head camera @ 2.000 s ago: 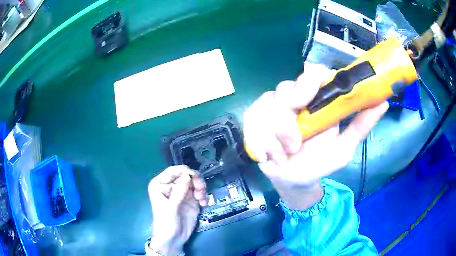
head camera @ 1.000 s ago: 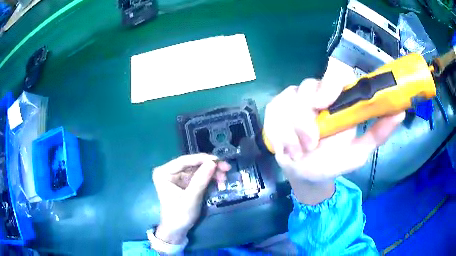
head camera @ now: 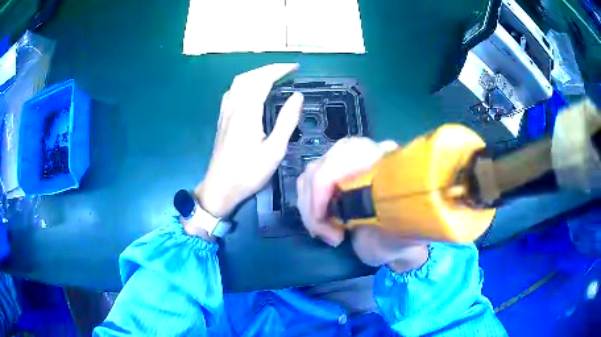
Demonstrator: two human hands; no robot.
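The black housing lies in the flat fixture in front of me, its end with two openings pointing away. My left hand is over the housing's left side, thumb and fingers spread, with nothing seen in it. My right hand is closed around the yellow-orange electric screwdriver, over the housing's near right part. The screwdriver's rear end and cable point right, towards the camera. Its bit and the near end of the housing are hidden by the hand.
A blue bin with small dark parts stands at the left beside clear plastic bags. A white paper sheet lies behind the fixture. A white-grey metal box stands at the right, with another clear bag beyond it.
The view has shifted, so bench items sit higher in the picture. My left hand has opened and moved to the housing's far left side. The screwdriver has swung, its rear end now nearer the camera.
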